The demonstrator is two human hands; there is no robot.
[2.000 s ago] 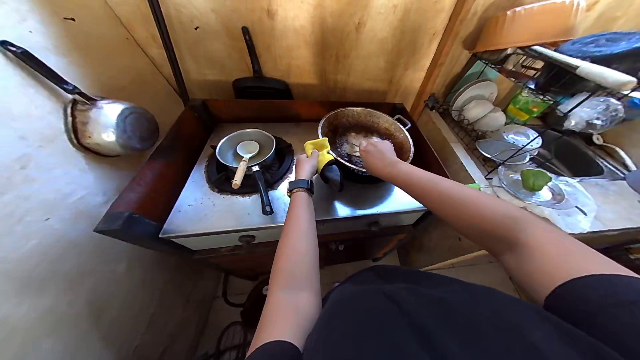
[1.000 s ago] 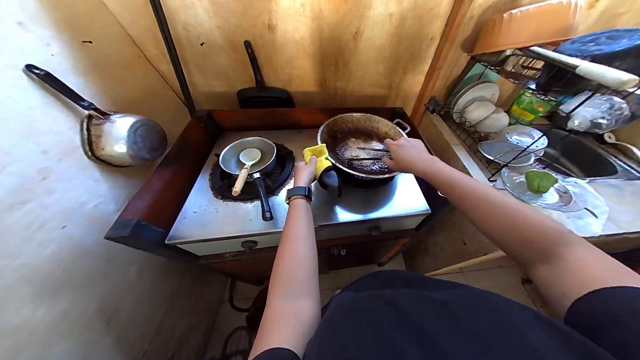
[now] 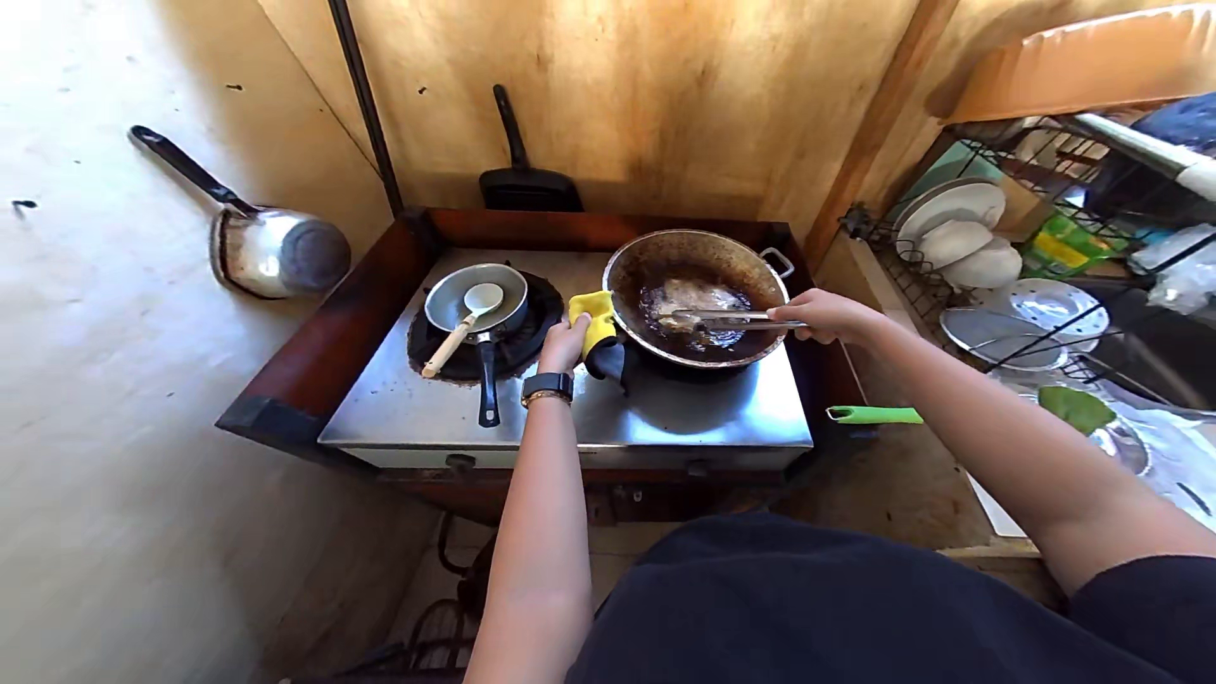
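A deep metal wok (image 3: 684, 245) stands on the right burner, with dark bubbling oil and a pale piece of food (image 3: 698, 296) in it. My right hand (image 3: 825, 315) grips metal tongs (image 3: 746, 321), whose tips are at the food inside the wok. At the wok's left edge my left hand (image 3: 566, 344) holds a yellow and dark cloth (image 3: 597, 323); whether a wok handle is under the cloth is hidden. On the left burner sits a small saucepan (image 3: 446, 296) with a black handle, and a white ladle (image 3: 483, 298) with a wooden handle rests across it.
The steel stove top (image 3: 399, 408) has a dark wooden surround (image 3: 323, 351). A black pan (image 3: 530, 190) leans at the back wall; another saucepan (image 3: 285, 252) hangs at left. At right are a dish rack with plates (image 3: 959, 209), a green-handled utensil (image 3: 872, 415) and a glass plate with a green item (image 3: 1075, 408).
My right hand has drawn back from over the wok to its right edge, so the tongs now show plainly. My left hand stays at the wok's left side with the cloth.
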